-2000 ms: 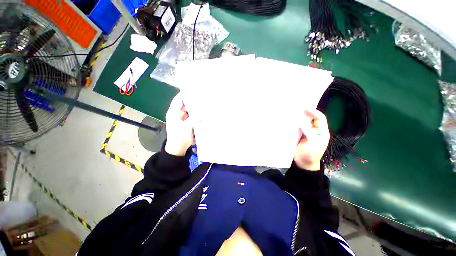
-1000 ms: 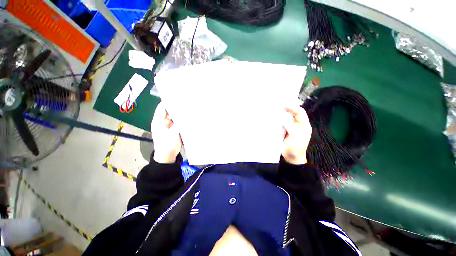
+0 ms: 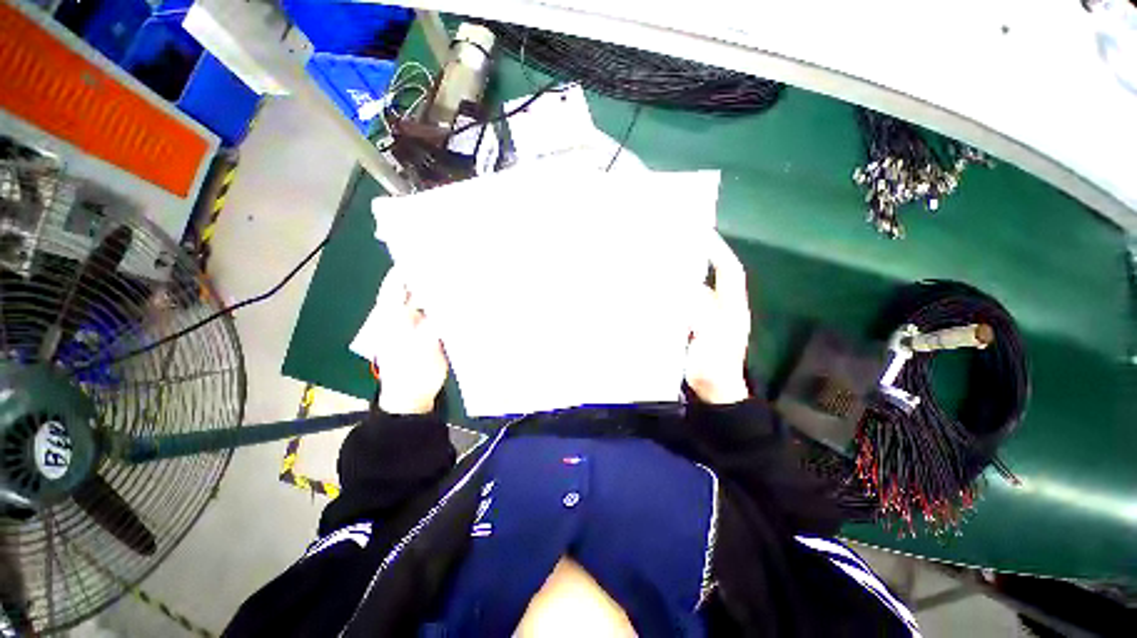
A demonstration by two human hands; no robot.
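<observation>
White work order sheets (image 3: pixel 561 293), overexposed so no print can be read, are held in front of my chest over the edge of the green bench. My left hand (image 3: pixel 412 352) grips their left side. My right hand (image 3: pixel 721 327) grips their right side, with the fingers partly hidden by the paper. A coiled harness (image 3: pixel 960 374) with red ends lies on the bench to the right. A small bench fixture (image 3: pixel 938 343) with a tan cylindrical handle and silver bracket stands beside and partly over the coil.
A fan (image 3: pixel 75 436) stands at the left. A silver cylinder device (image 3: pixel 461 77) sits at the bench's back left. Black cables (image 3: pixel 648 72) and a bundle with metallic ends (image 3: pixel 904 175) lie behind. A white shelf (image 3: pixel 810 50) crosses above; blue bins (image 3: pixel 225 75) are back left.
The view has shifted, so the coil sits lower and further right. The handled fixture now shows beside it. The sheets stay in both hands, and the red-handled scissors are largely hidden.
</observation>
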